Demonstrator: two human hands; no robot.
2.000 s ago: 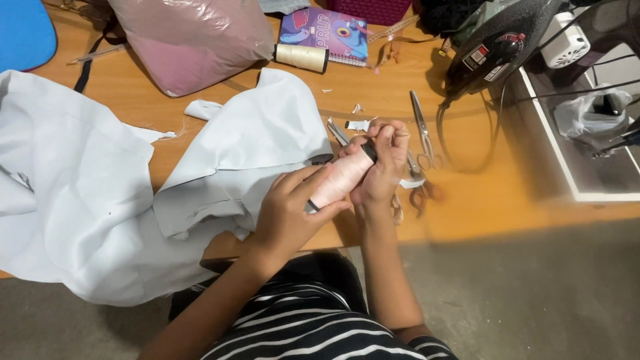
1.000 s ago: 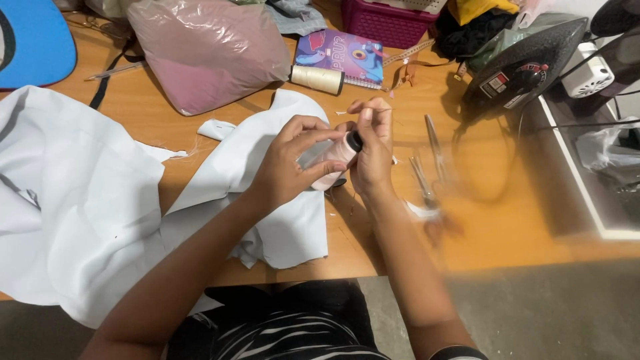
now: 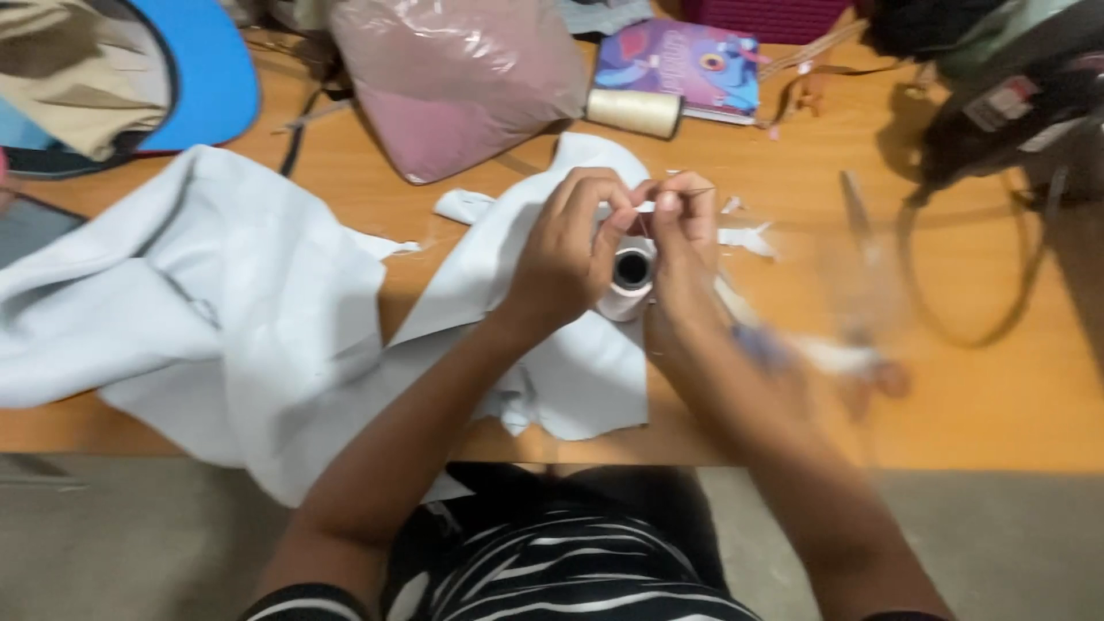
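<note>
A pale pink thread spool [image 3: 628,293] stands upright below my fingertips, its dark hollow core facing up. My left hand [image 3: 576,241] pinches a thin strand, apparently thread, above the spool. My right hand [image 3: 684,233] is close beside it, thumb and forefinger pinched on what looks like a thin needle or thread end; blur hides which. White fabric [image 3: 259,285] spreads over the wooden table to the left, and another part of it lies beneath my left hand and the spool.
A cream thread spool [image 3: 634,112] lies by a purple notebook [image 3: 677,65]. A pink-filled plastic bag [image 3: 466,82] and blue cap [image 3: 207,78] are at the back left. A dark iron [image 3: 992,121] is at the right. Blurred scissors [image 3: 856,203] lie nearer.
The pink spool, held in my hands earlier, now stands upright below them. My fingers have moved off it and pinch something thin above it.
</note>
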